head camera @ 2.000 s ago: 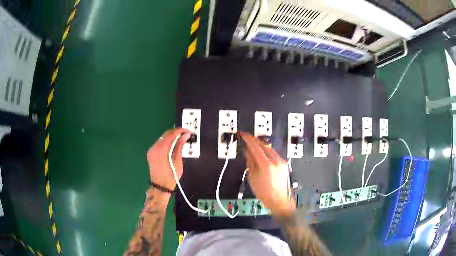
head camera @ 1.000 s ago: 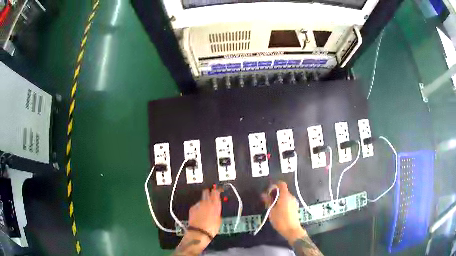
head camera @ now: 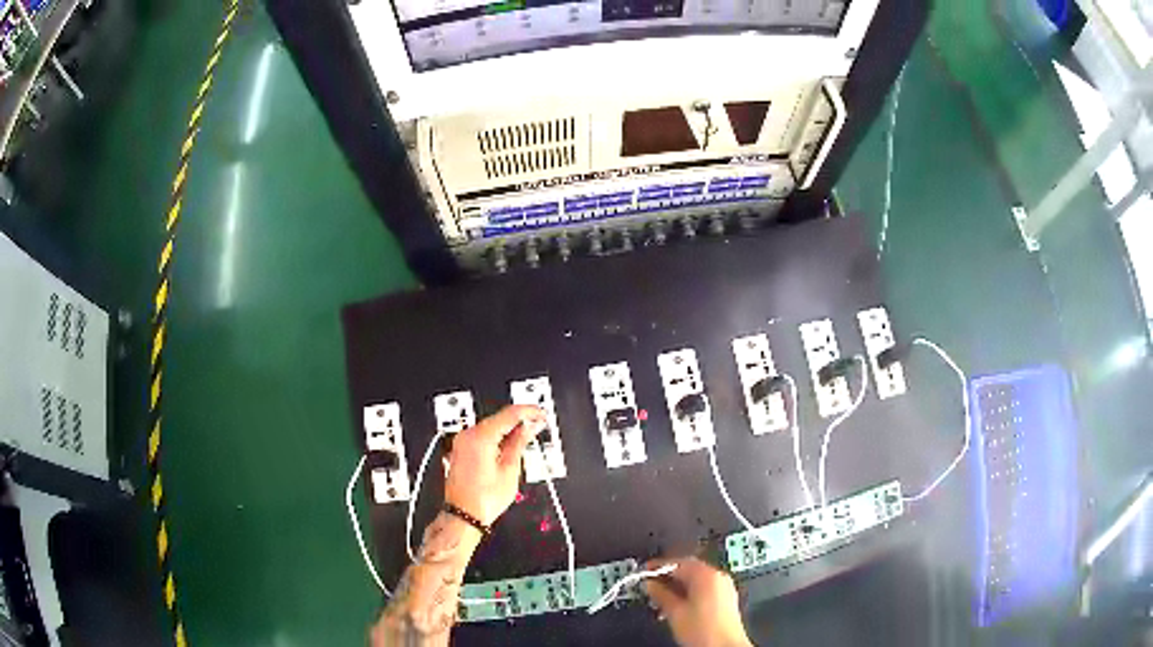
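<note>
My left hand (head camera: 487, 461) is at the third white AC socket (head camera: 536, 394) from the left, fingertips against its black adapter (head camera: 544, 436). Its exact grip is hidden. A white lead (head camera: 570, 544) runs from the left green connector board (head camera: 537, 593) up to that adapter. My right hand (head camera: 698, 602) pinches another white lead (head camera: 632, 580) near the board's right end. The fourth socket holds a black adapter (head camera: 621, 418) with no lead visible at it. Leads run from the other sockets with visible adapters to the boards.
The black fixture board (head camera: 708, 284) bears a row of white sockets. The right green connector board (head camera: 816, 526) lies at its near edge. A blue tray (head camera: 990, 506) is at the right. The instrument rack (head camera: 607, 89) stands behind. Green floor with yellow-black tape (head camera: 162, 291) shows left.
My left hand has moved up from the near side of the board to the third socket's adapter. My right hand has moved down towards the near edge with a white lead. The view has shifted.
</note>
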